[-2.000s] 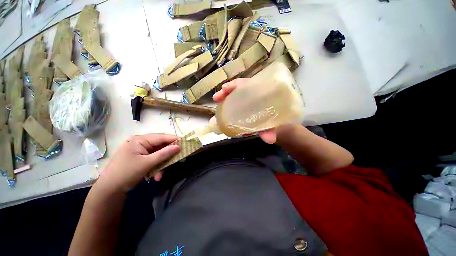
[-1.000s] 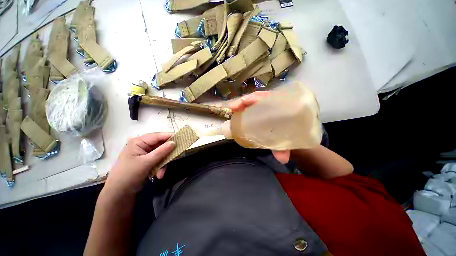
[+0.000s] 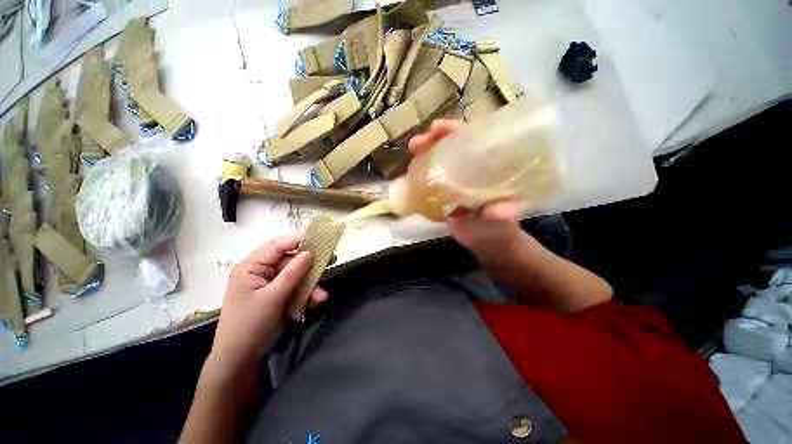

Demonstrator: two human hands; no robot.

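My left hand (image 3: 271,279) pinches a khaki ribbed strap tab (image 3: 320,251) near the table's front edge, its upper end sticking out past my fingers. My right hand (image 3: 486,227) is closed around the translucent glue bottle (image 3: 504,165), which is blurred and tilted with its nozzle pointing left. The nozzle tip is at the upper end of the tab; whether it touches cannot be told. Amber liquid shows near the bottle's neck. A loose pile of khaki tabs (image 3: 365,139) with blue-and-white ends lies beyond my hands.
A hammer (image 3: 295,191) lies between the pile and my hands. A bagged roll (image 3: 130,201) sits at left, beside overlapping rows of tabs (image 3: 97,104). A black lump (image 3: 577,62) lies right of the pile on the whitish board (image 3: 608,147). Pale bundles (image 3: 760,338) are stacked below right.
The bottle has tilted up, its base now higher, with its nozzle tip at the tab's end. My left hand has moved slightly right and turned the tab steeper. The view has shifted slightly.
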